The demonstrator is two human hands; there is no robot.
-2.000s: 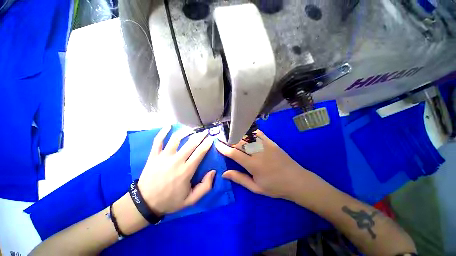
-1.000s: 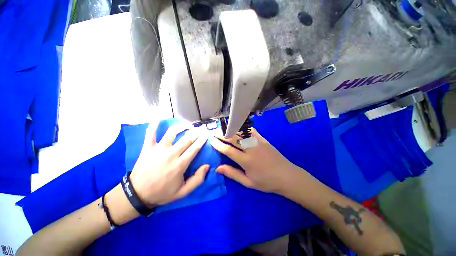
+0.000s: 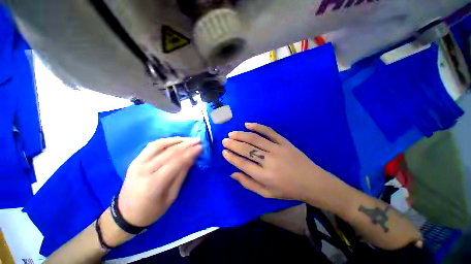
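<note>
A royal-blue garment panel (image 3: 289,82) lies under the machine head and both hands. A lighter blue piece (image 3: 129,129) lies on it left of the needle, its right edge bunched up at my left fingertips. The presser foot and needle area (image 3: 196,100) is brightly lit and partly blurred. My left hand (image 3: 160,170) holds the folded edge of the lighter piece between its fingers, just below the foot. My right hand (image 3: 268,160) lies flat on the panel right of the needle, fingers slightly apart, holding nothing.
The white machine head (image 3: 279,31) fills the top, with a ribbed knob (image 3: 219,33). Scissor handles (image 3: 304,45) show behind the panel. Blue layers (image 3: 20,118) hang at left. Smaller cut pieces (image 3: 408,93) lie at right. A blue lattice crate (image 3: 439,237) is at lower right.
The view has moved closer to the needle. My left hand has drawn back from the foot and now grips the lighter piece's edge. My right hand has moved away from the foot.
</note>
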